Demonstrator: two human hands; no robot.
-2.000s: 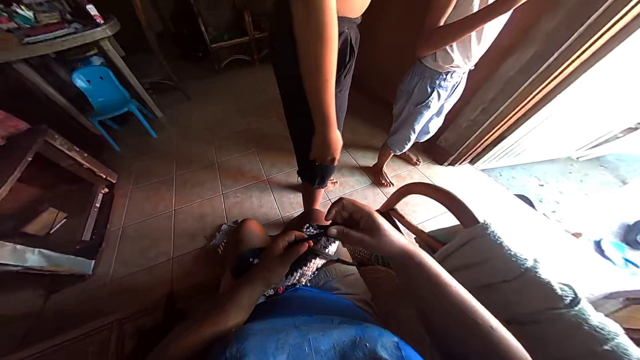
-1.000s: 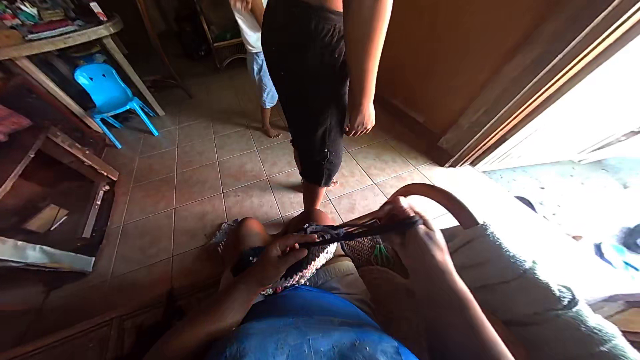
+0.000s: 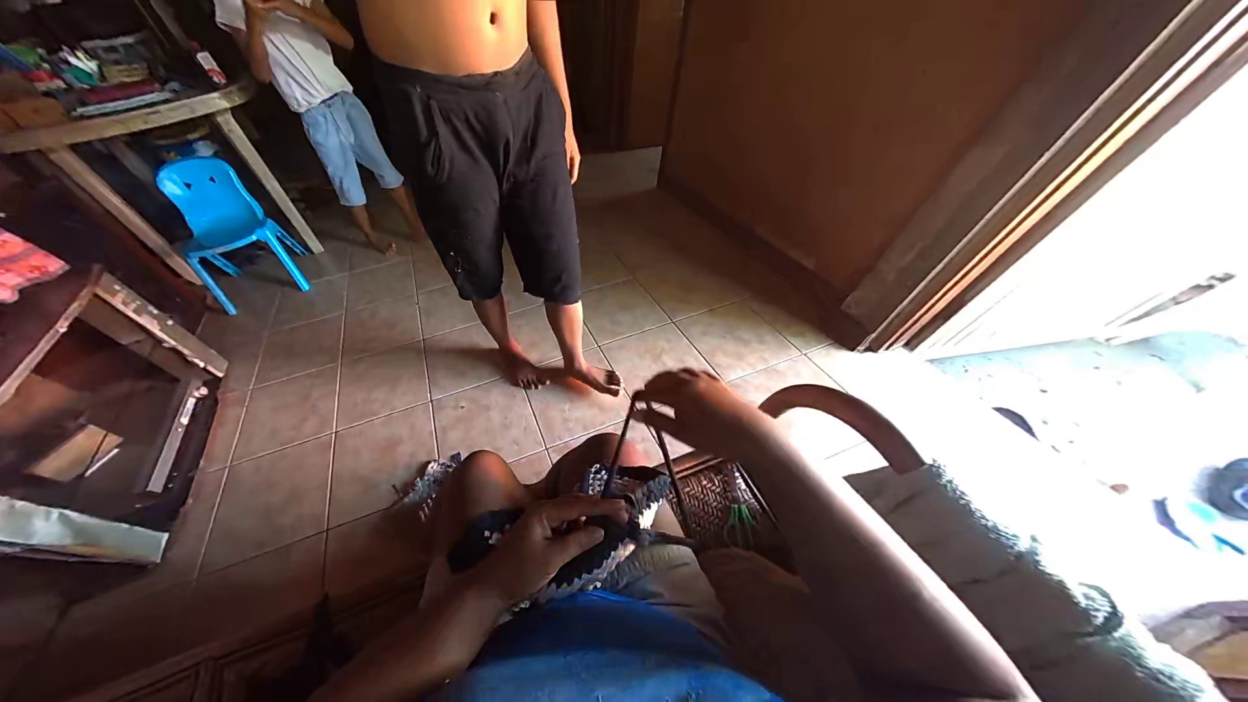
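Observation:
A dark piece of fabric work with a black-and-white patterned edge point(image 3: 624, 556) lies across my lap. My left hand point(image 3: 561, 541) pinches the dark part of it between thumb and fingers. My right hand point(image 3: 697, 405) is raised above my right thigh, its fingers closed on a dark cord or strip point(image 3: 621, 448) that runs down to the work in a narrow loop. Below my right forearm, a dark pointed piece sticks out of the work toward the right; what it is, I cannot tell.
A person in black shorts point(image 3: 483, 166) stands barefoot ahead; another in blue shorts point(image 3: 346, 136) stands behind, left. A blue plastic chair point(image 3: 219, 210) is by a cluttered table point(image 3: 146, 115). A curved wooden armrest point(image 3: 848, 409) and a draped towel point(image 3: 1014, 575) are at my right.
My right hand has moved from the right to a raised spot, and the dark strip now forms a narrow loop. The person in black shorts has turned to face me; the other has moved left.

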